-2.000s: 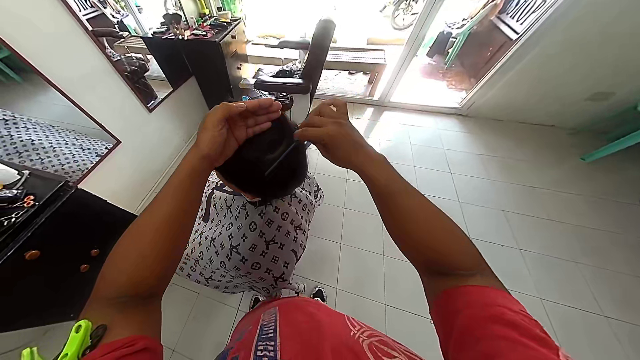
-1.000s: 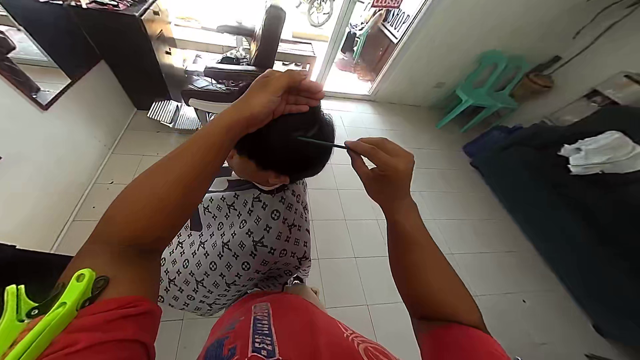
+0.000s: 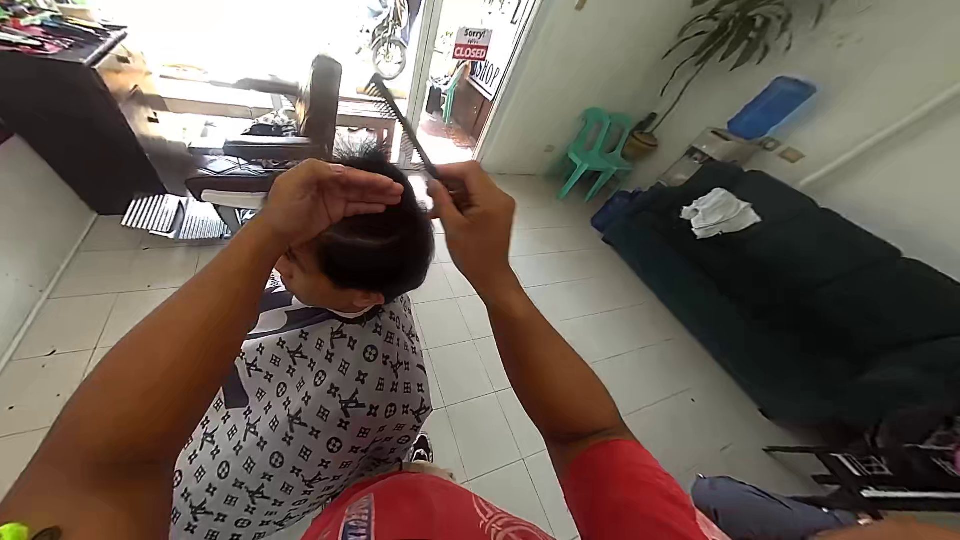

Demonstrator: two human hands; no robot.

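Note:
A seated person's dark-haired head (image 3: 367,251) is in the middle of the head view, above a white barber's cape (image 3: 315,405) with a dark pattern. Flat on the hair near the forehead side rests my left hand (image 3: 330,199), palm partly showing and fingers extended, holding nothing visible. Beside the head, on the right, my right hand (image 3: 474,214) grips a black hair comb (image 3: 405,124) by its end. The comb tilts up and to the left, its teeth off the hair. A lime-green item (image 3: 13,531) shows only in part at the lower left corner, by my left arm.
A barber's chair (image 3: 319,112) stands beyond the head, and a dark cabinet (image 3: 67,112) with tools on top is at the left. Green plastic chairs (image 3: 596,150) are near the wall. A dark sofa (image 3: 810,285) with a white cloth (image 3: 720,214) runs along the right. Another person's arm (image 3: 870,527) shows bottom right.
The comb was against the hair one second ago; now it is lifted clear and points up. My left hand stays on the head. The view has swung to the right.

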